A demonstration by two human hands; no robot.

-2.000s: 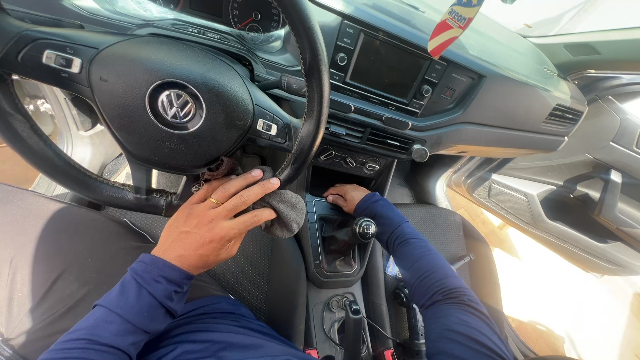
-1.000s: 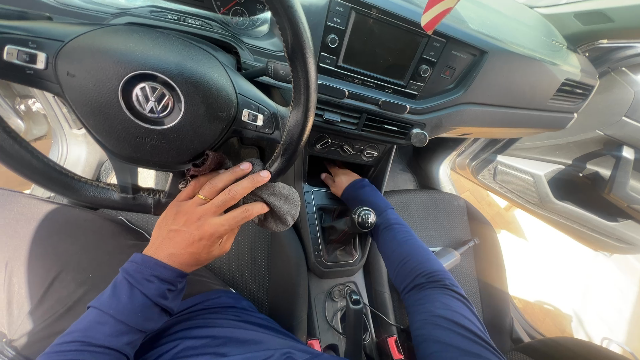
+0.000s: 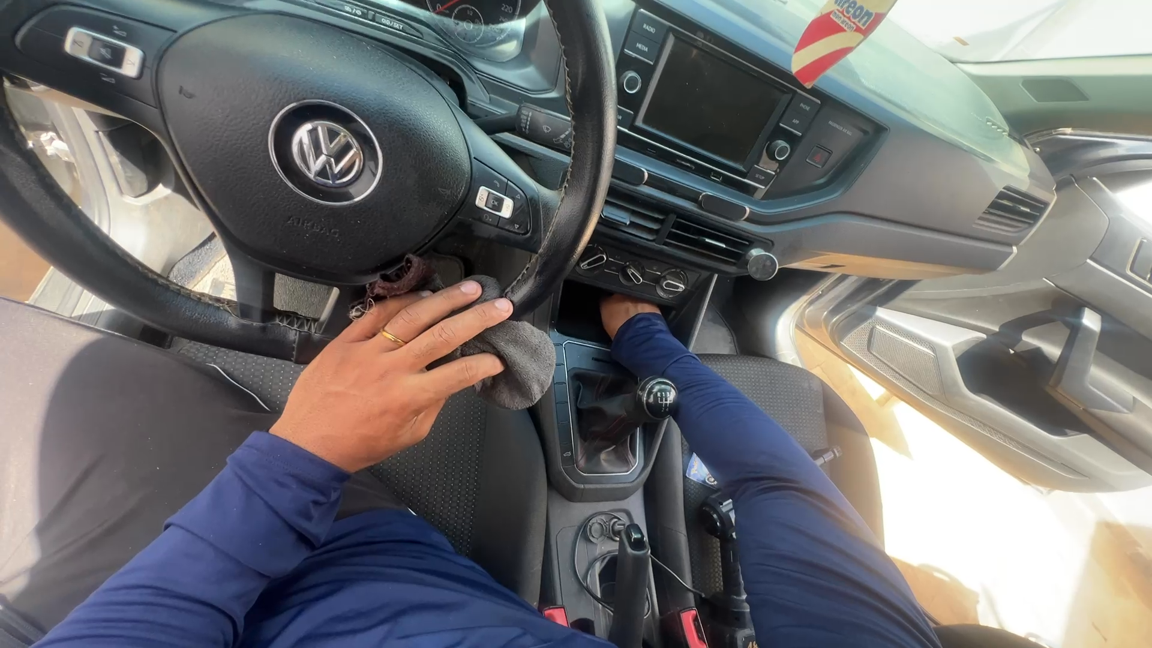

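My left hand (image 3: 387,378), with a gold ring on one finger, rests on a grey cloth pad (image 3: 517,355) and a dark reddish cloth (image 3: 400,279) at the lower rim of the black leather steering wheel (image 3: 589,135). My right hand (image 3: 625,310) reaches into the storage recess (image 3: 580,310) under the climate knobs (image 3: 632,273). Its fingers are hidden inside, so what they touch cannot be seen. Just below that wrist stands the gear lever knob (image 3: 658,397) with its dark boot.
The handbrake lever (image 3: 632,576) rises between the seats, near a thin cable. A black tool (image 3: 731,576) lies by the passenger seat (image 3: 801,396). The dashboard screen (image 3: 713,101) is dark. An air freshener (image 3: 837,36) hangs above it. At the right the passenger door (image 3: 990,387) stands open.
My right hand has moved from the front edge of the storage recess deeper into it. My left hand stays with the cloths at the wheel.
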